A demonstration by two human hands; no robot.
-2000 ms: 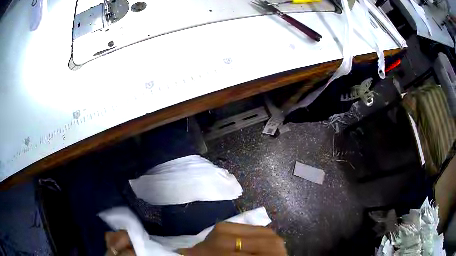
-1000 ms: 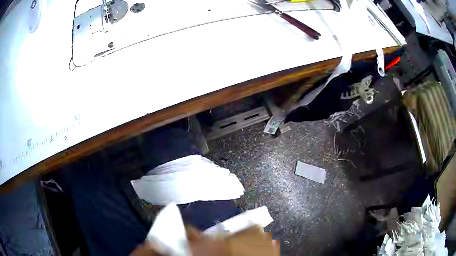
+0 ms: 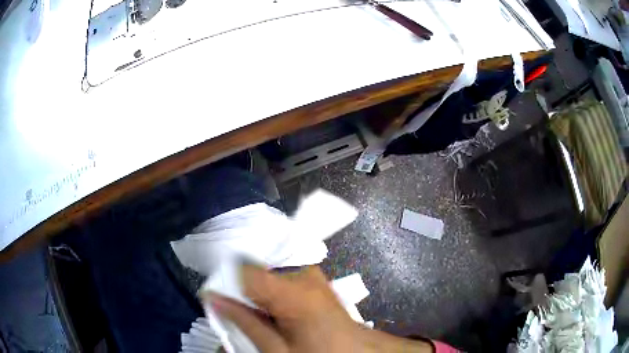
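My right hand (image 3: 296, 307) reaches in from the bottom right, blurred, its fingers closed on a white cut piece (image 3: 224, 283). A blurred white end (image 3: 324, 215) sticks out beyond the far stack; I cannot tell whether it belongs to the held piece. The far stack of white pieces (image 3: 238, 236) lies on my dark thigh, partly behind the hand and piece. Fanned edges of the near stack (image 3: 198, 338) show at the bottom edge, and a white end (image 3: 350, 288) shows right of the hand. My left hand is not seen.
The white machine table (image 3: 227, 83) with its brown edge crosses above my lap. A dark red-handled tool (image 3: 403, 19) lies on it. A white strip (image 3: 441, 103) hangs over the edge. A heap of white pieces (image 3: 569, 320) stands at lower right; a pale rectangle (image 3: 422, 225) lies on the floor.
My right hand has moved up and forward with a white piece, now overlapping the far stack. My left hand, seen at the bottom two seconds ago, no longer shows. The view has shifted slightly.
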